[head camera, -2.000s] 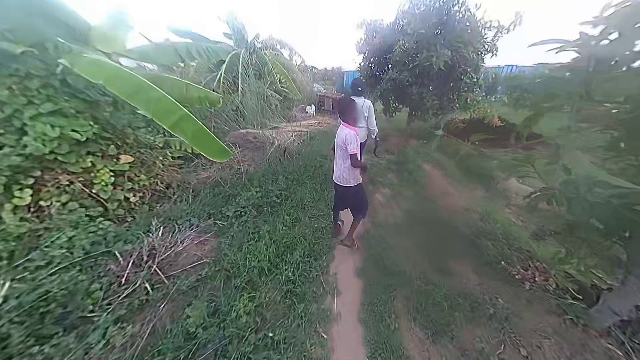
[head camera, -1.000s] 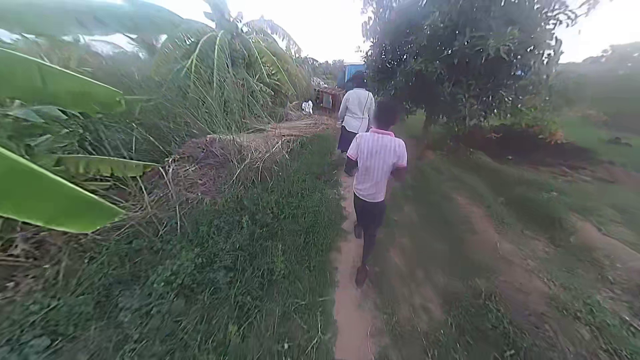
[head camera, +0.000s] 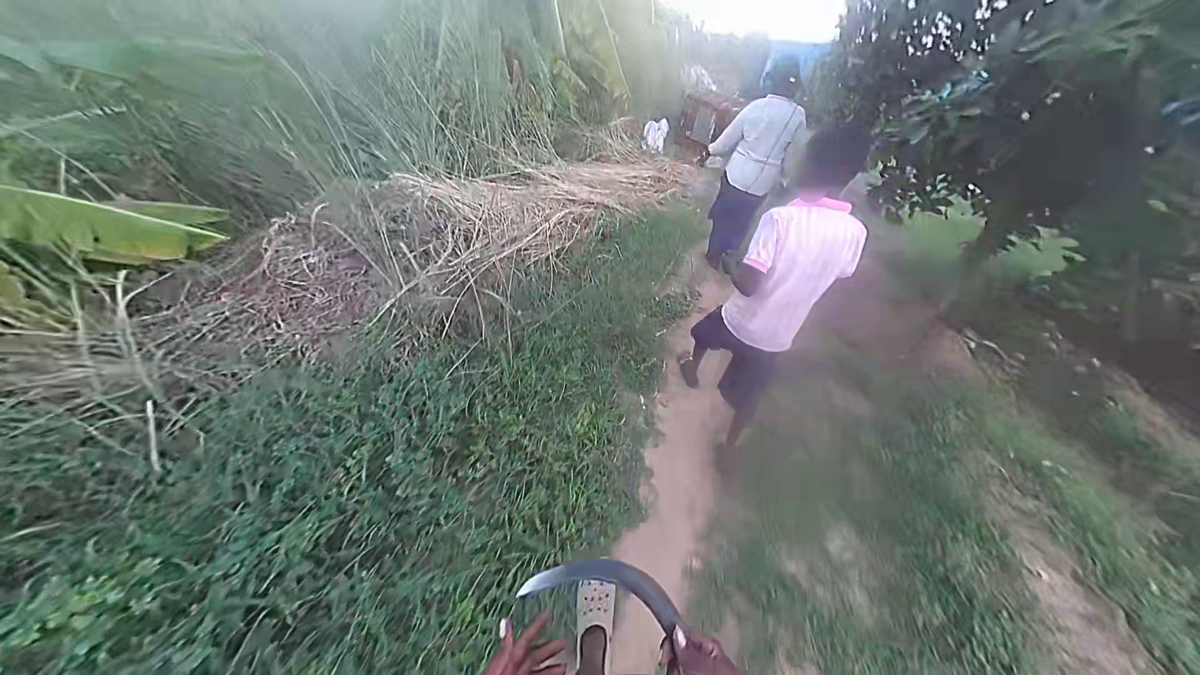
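At the bottom edge of the head view, my right hand (head camera: 698, 653) is closed around the lower end of a sickle (head camera: 614, 569); its handle is hidden by the hand and the frame edge. The curved metal blade arches up and to the left, over the front of a light perforated shoe (head camera: 595, 609) on my foot. My left hand (head camera: 527, 649) is below the blade's tip, fingers spread, with nothing seen in it.
A dirt path (head camera: 670, 487) runs ahead between grass (head camera: 450, 469) and worn ground. Two people walk on it, the nearer in a pink-and-white shirt (head camera: 797, 272), the farther in a white shirt (head camera: 764, 141). Dry stalks (head camera: 487, 216) lie left; a leafy tree (head camera: 1012, 122) stands right.
Both my hands and the sickle have come into view at the bottom. The view has tilted down, and the large banana leaf at the left has moved toward the frame's edge.
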